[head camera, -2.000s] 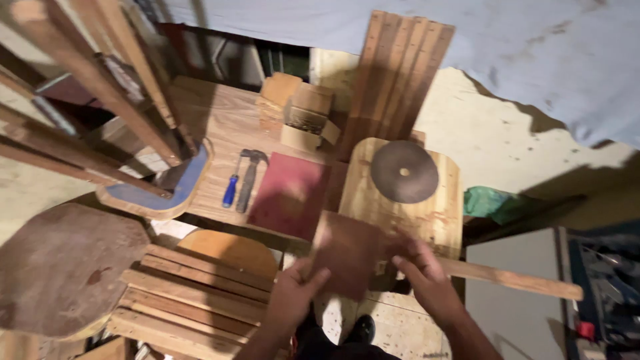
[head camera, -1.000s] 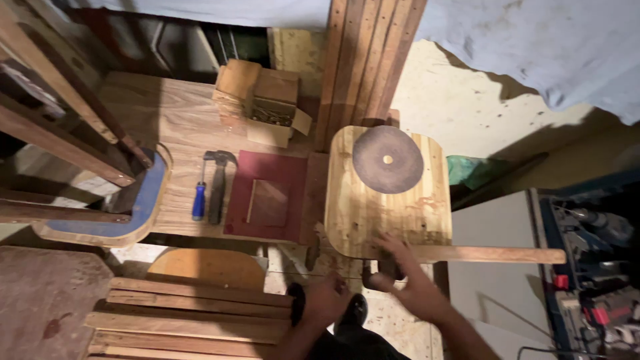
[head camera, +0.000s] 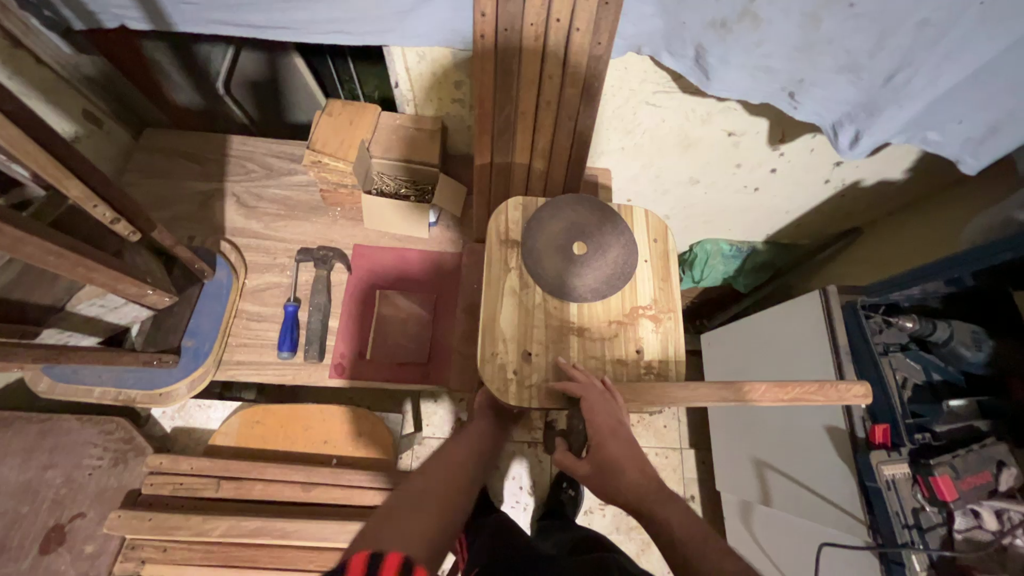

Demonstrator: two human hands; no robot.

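A wooden board with rounded corners carries a dark abrasive disc with a centre hole. My right hand touches the board's near edge, its fingers spread on top and its thumb beside a dark object below that edge. A wooden bar runs to the right from that hand. My left hand is at the near left corner, its fingers mostly hidden under the board. Left of it, a brown sanding sheet lies on a larger red sheet.
A claw hammer and a blue-handled screwdriver lie left of the red sheet. Behind stands an open cardboard box of screws. Wooden slats stand behind the board; more slats lie lower left. A toolbox is at right.
The brown sheet, in my left hand two seconds ago, now lies on the red sheet. My left hand has moved from below the board to its near left corner.
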